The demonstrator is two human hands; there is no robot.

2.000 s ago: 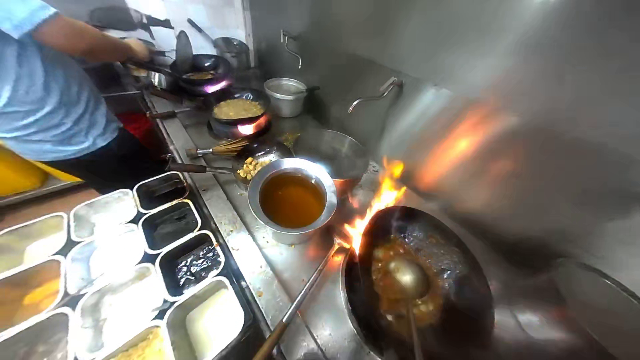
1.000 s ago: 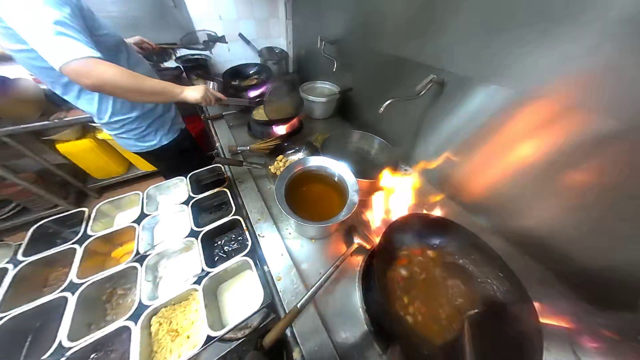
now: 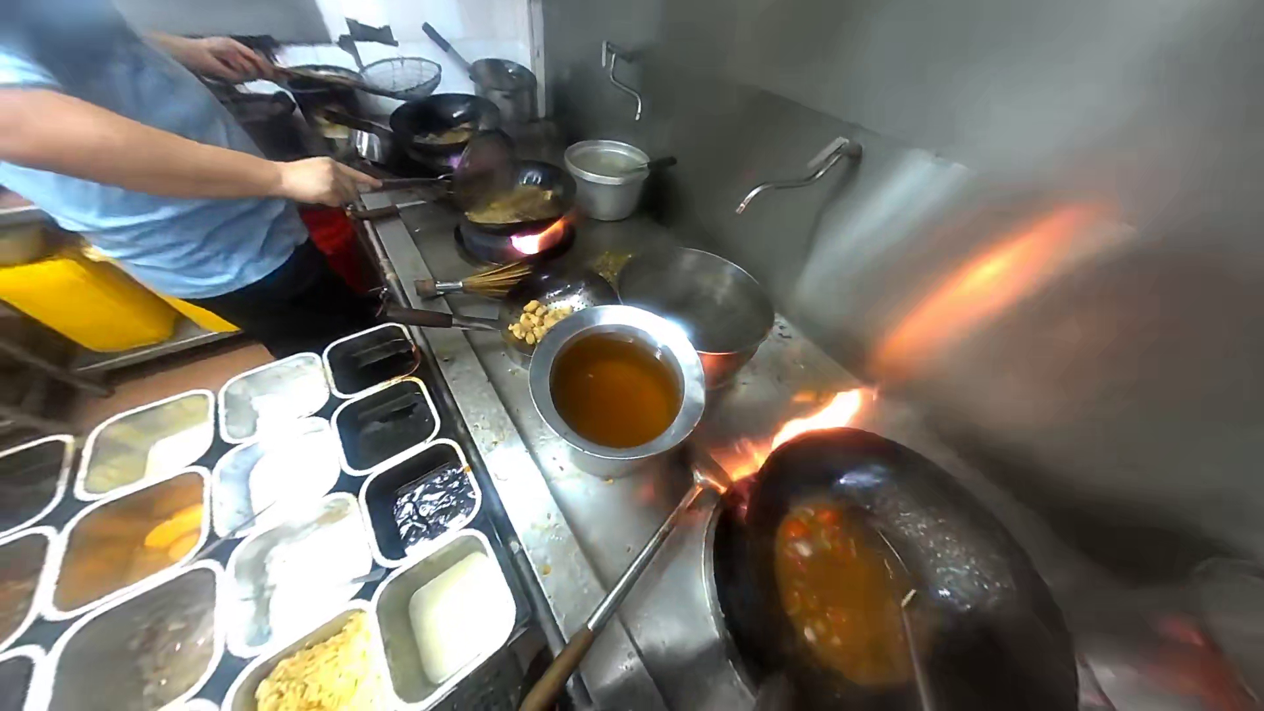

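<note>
Neither my left hand nor my right hand shows in the head view. A dark wok [image 3: 987, 553] tilts over a burner at the lower right, holding a reddish-brown sauce with small red pieces [image 3: 839, 592]. A thin metal utensil handle [image 3: 916, 647] runs down from the sauce to the bottom edge. Flames [image 3: 810, 420] rise at the wok's far left rim. Left of it, a long tool with a wooden handle [image 3: 568, 671] lies slanting across the steel stove. Beyond stands a metal pot of brown liquid [image 3: 617, 390], touching or close to a wok with a strainer of fried pieces [image 3: 538, 321].
Metal ingredient bins [image 3: 444, 612] fill the lower left. An empty-looking wok [image 3: 696, 296] stands behind the pot. A bamboo brush [image 3: 479, 281] and a lidless pot [image 3: 607, 178] are farther back. A co-worker [image 3: 178, 188] handles woks at the upper left. A tap [image 3: 800, 178] juts from the wall.
The ladle bowl seen in the sauce two seconds ago no longer shows clearly. Flames by the wok flared, then shrank. The co-worker's arm has reached to the woks on the far burners.
</note>
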